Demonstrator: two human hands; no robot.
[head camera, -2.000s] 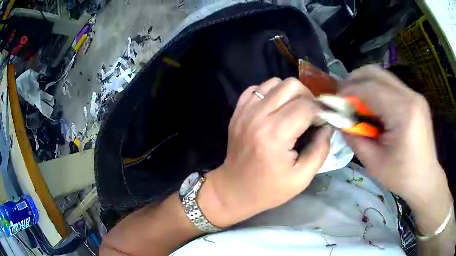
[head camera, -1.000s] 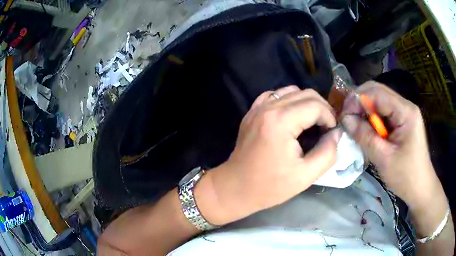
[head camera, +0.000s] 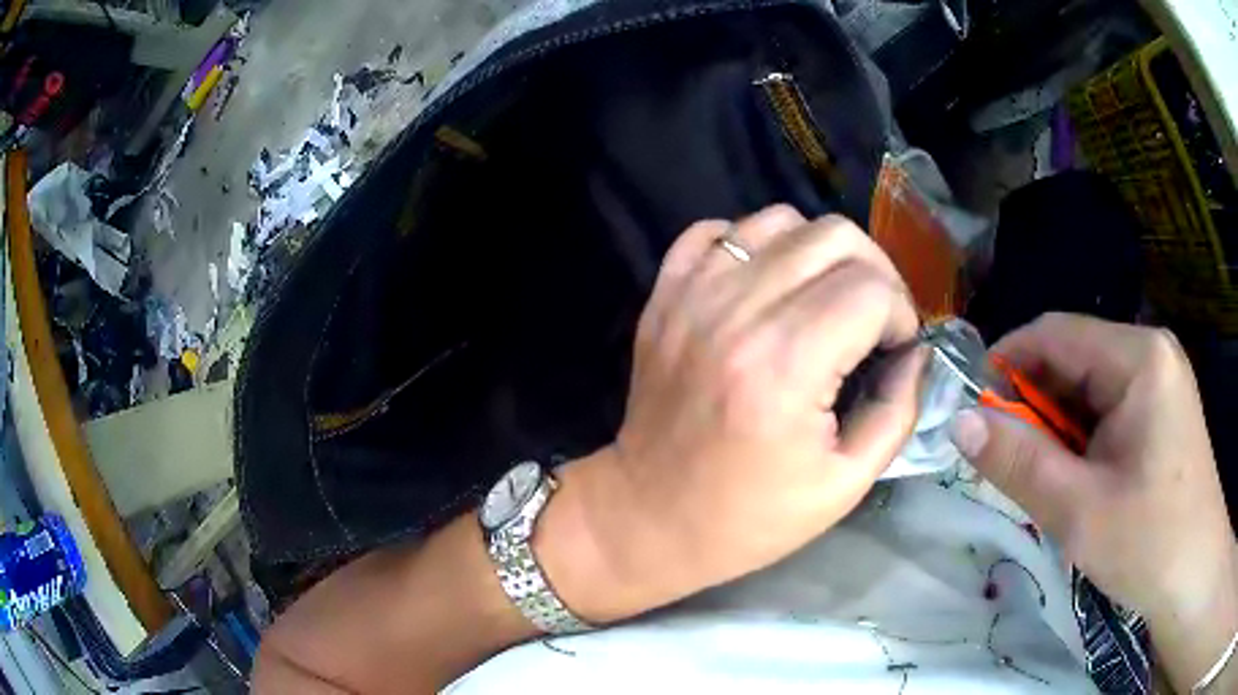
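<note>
The dark jeans (head camera: 543, 204) lie with the wide waist opening towards me. A brown-orange patch (head camera: 916, 238) with clear film (head camera: 957, 204) beside it shows at the right of the waistband. My left hand (head camera: 767, 407), with ring and watch, pinches the garment edge just below the patch; the pinched part is mostly hidden by its fingers. My right hand (head camera: 1107, 448) holds orange-handled thread snips (head camera: 1039, 401), their silver blades pointing at my left fingertips. A whitish, shiny piece (head camera: 937, 421) hangs between the hands.
A pale lap cloth (head camera: 815, 570) with loose threads lies under my hands. White scraps (head camera: 306, 177) litter the floor at left. A curved wood-edged table (head camera: 75, 407) and a blue can or packet (head camera: 38, 570) are at left. A yellow crate (head camera: 1154, 177) is at right.
My right hand has moved down and right, away from the patch, and the snips' blades now show. The patch is more exposed. My left hand keeps its pinch nearly in place.
</note>
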